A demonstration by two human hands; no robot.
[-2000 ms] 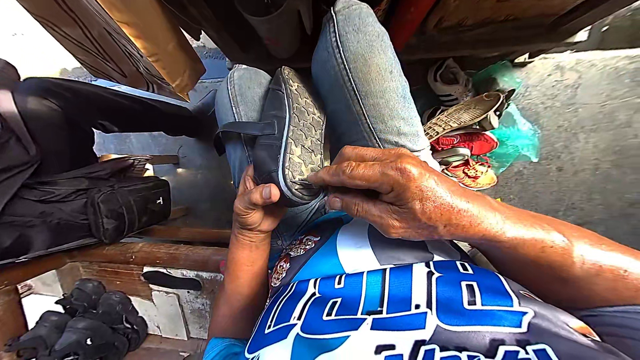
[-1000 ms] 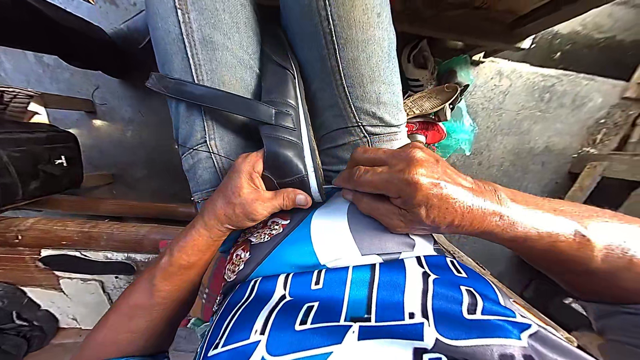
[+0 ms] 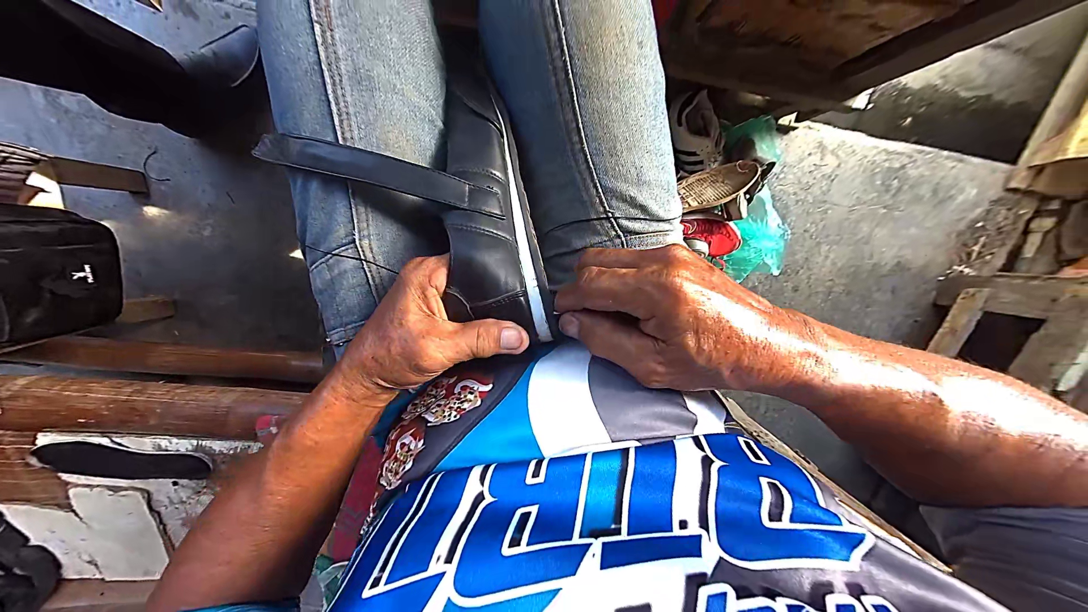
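A black leather shoe [image 3: 486, 263] lies on its side between my denim-clad thighs, its heel end toward my belly and its white midsole edge facing right. Its long black strap [image 3: 365, 174] hangs loose to the left across my thigh. My left hand [image 3: 416, 331] grips the near end of the shoe, the thumb across its tip. At the sole's edge on the right, my right hand [image 3: 663, 310] pinches something too small to make out between thumb and forefinger. A thin dark thread [image 3: 344, 255] runs over the jeans left of the shoe.
Worn shoes, one a red shoe [image 3: 712, 236], lie by a green plastic bag [image 3: 765, 234] right of my knee. A wooden bench [image 3: 161, 408] with a black insole [image 3: 123, 459] is at lower left. A black bag [image 3: 55, 272] and another person's dark-clothed leg [image 3: 110, 72] are at left.
The shoe has turned: its patterned sole faced up two seconds ago, and now its black side does. My right hand stays at the sole's edge. The view has moved closer.
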